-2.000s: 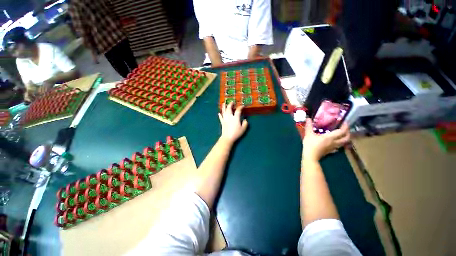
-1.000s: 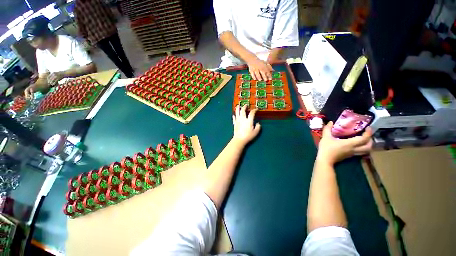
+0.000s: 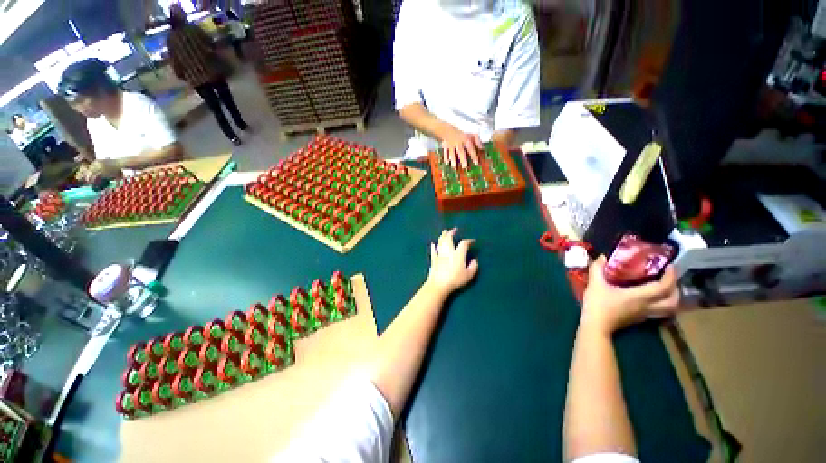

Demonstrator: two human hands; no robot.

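Note:
The orange-red fixture (image 3: 480, 197) stands at the back of the dark green tabletop, its pockets filled with green circuit boards. A co-worker's hand (image 3: 462, 147) lies on its top left part. My left hand (image 3: 453, 262) is in front of the fixture, apart from it, fingers spread, holding nothing. My right hand (image 3: 627, 298) holds a smartphone (image 3: 638, 259) with a bright pinkish screen, tilted up. Rows of circuit boards with red loops (image 3: 226, 348) stand on a cardboard sheet (image 3: 312, 384) at the left front.
A second cardboard with many red-looped boards (image 3: 328, 190) lies at the back left. A white box (image 3: 580, 149) with a pale yellow stick (image 3: 641, 172) stands right rear. A red cord (image 3: 563, 242) lies near the phone. Cardboard (image 3: 761, 371) is at the right. Two co-workers are at the bench.
My left hand has let go of the fixture's front edge and drawn back from it. The co-worker's hand has come onto the fixture, which now sits farther back. My right hand still holds the phone.

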